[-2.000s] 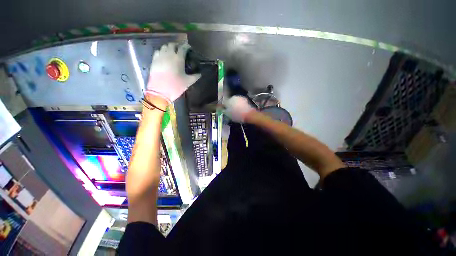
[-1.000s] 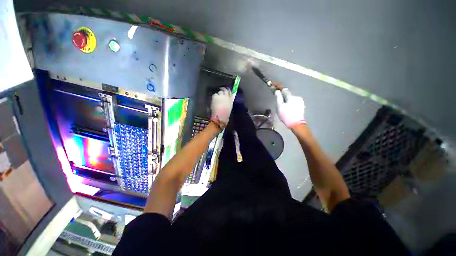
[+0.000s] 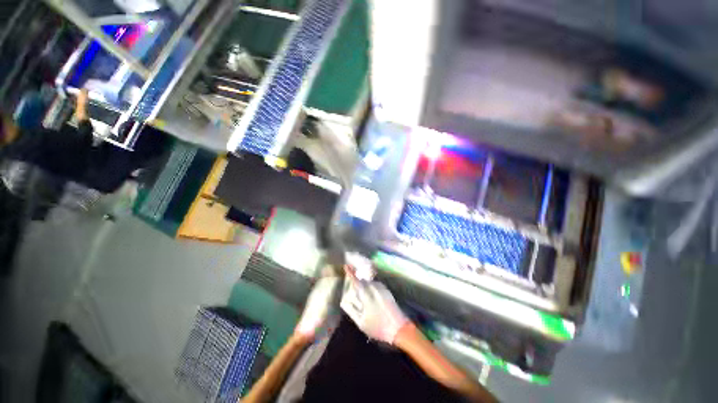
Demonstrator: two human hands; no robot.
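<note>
My left hand (image 3: 321,305) and right hand (image 3: 375,307), both in white gloves, are close together at the lower middle, in front of the machine's left corner. A blurred dark and brownish shape (image 3: 334,250) lies just beyond my fingertips; I cannot tell whether a hand holds it. The inspection machine (image 3: 480,290) is to the right. A blue circuit board (image 3: 464,236) lies between the rails in its opening, with red and violet light behind.
Blue boards (image 3: 293,79) lie on the conveyor at the upper middle. A dark flat panel (image 3: 268,187) is below it. A pale surface (image 3: 290,240) is left of the machine. A striped board stack (image 3: 219,358) is at lower left. Another person (image 3: 75,153) works at far left.
The view has swung from the machine's button side to its other side, showing the conveyor and stack. My hands were apart, the right holding a dark brush-like tool; now they are together.
</note>
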